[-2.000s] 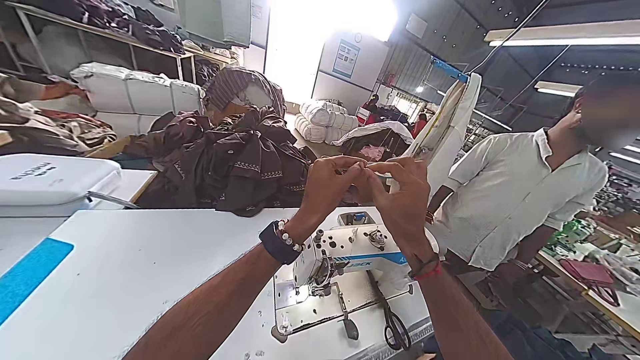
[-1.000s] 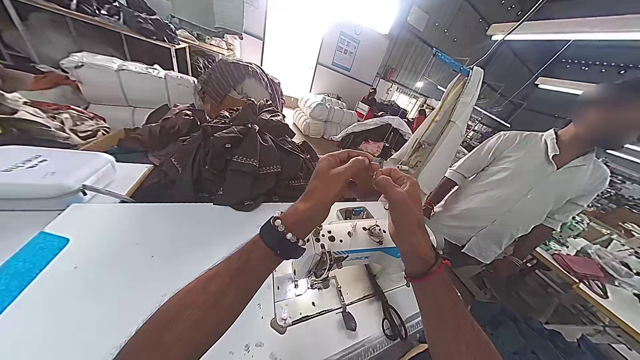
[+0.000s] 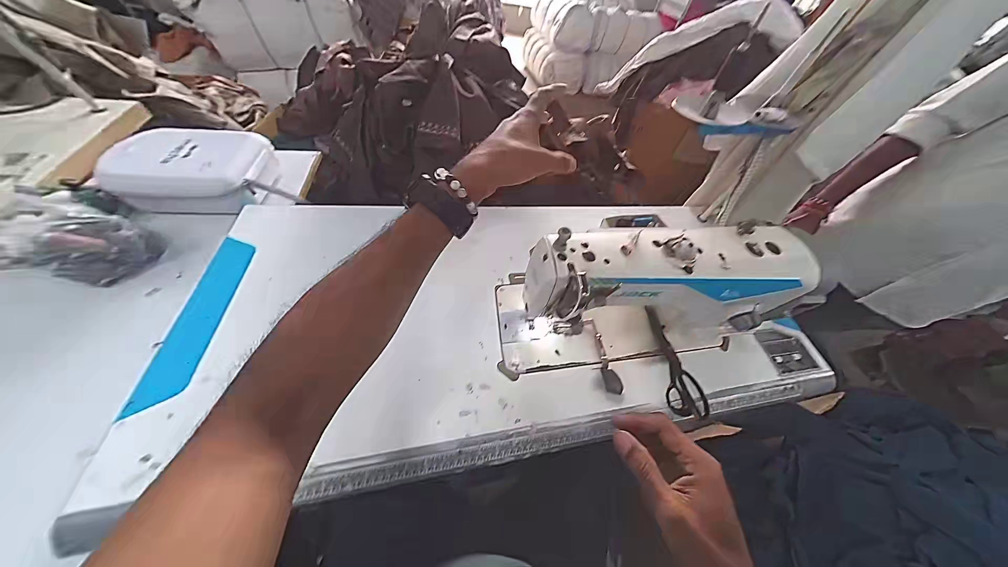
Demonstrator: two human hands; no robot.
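My left hand reaches over the far edge of the white sewing table, fingers apart, in front of a heap of dark garments; I see nothing in it. Near the front edge my right hand hangs with its fingers loosely curled and apart, apparently holding nothing. Between and beyond the hands stands a white and blue Jack sewing machine, its needle area lit. Black-handled scissors lie on the table by the machine, handles toward the front edge.
A white machine cover stands at the left, behind a clear plastic bag. White wrapped bundles lie at the back. Dark blue cloth is at the lower right. A person in a white shirt stands at the right, one hand near the machine.
My hands were together above the machine; they have parted. The left has gone out toward the dark garments, the right down to the front edge. The view has tilted down.
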